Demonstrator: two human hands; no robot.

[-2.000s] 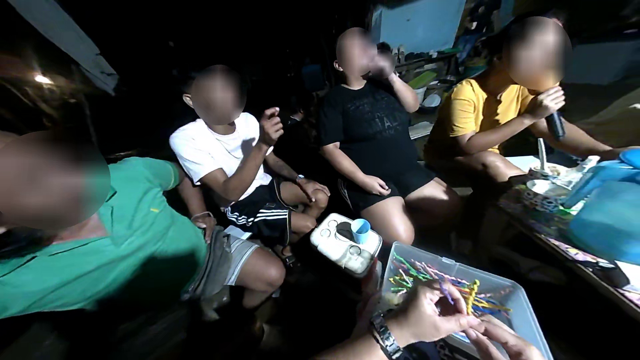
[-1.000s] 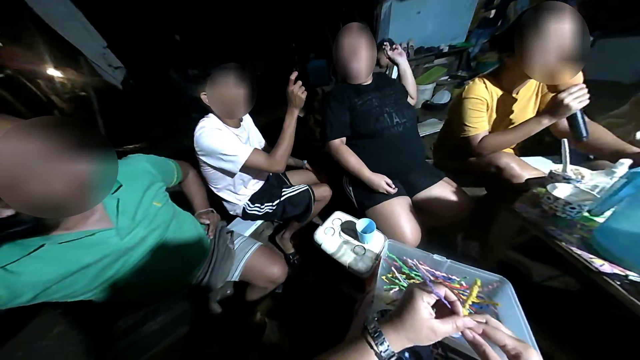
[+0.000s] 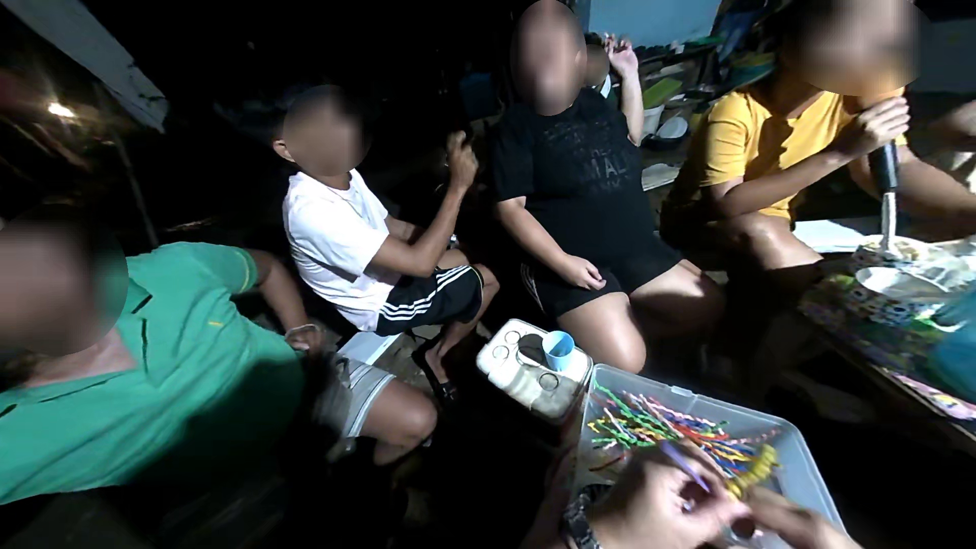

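Observation:
A clear plastic box point(image 3: 793, 442) at the lower right holds many thin twisted strands point(image 3: 656, 427) in green, red, blue, pink and yellow. Over its near part, my left hand point(image 3: 663, 496), with a watch at the wrist, pinches a thin purple strip point(image 3: 684, 465). My right hand point(image 3: 793, 518) meets its fingertips from the right, partly cut off by the bottom edge. A yellow curled strand point(image 3: 755, 471) sticks up just above where the fingers meet. What lies between the fingertips is blurred and partly hidden.
A white cooler lid point(image 3: 526, 381) bears a light blue cup point(image 3: 559, 349). At right, a table point(image 3: 877, 358) holds patterned bowls point(image 3: 900, 286) and a blue container point(image 3: 957, 335). Several people sit around: green shirt point(image 3: 191, 366), white shirt point(image 3: 335, 244), black shirt point(image 3: 579, 175), and yellow shirt point(image 3: 736, 137) with a microphone point(image 3: 884, 168).
The person in black has moved a raised hand away from the face, out to the side. My hands stay together over the box.

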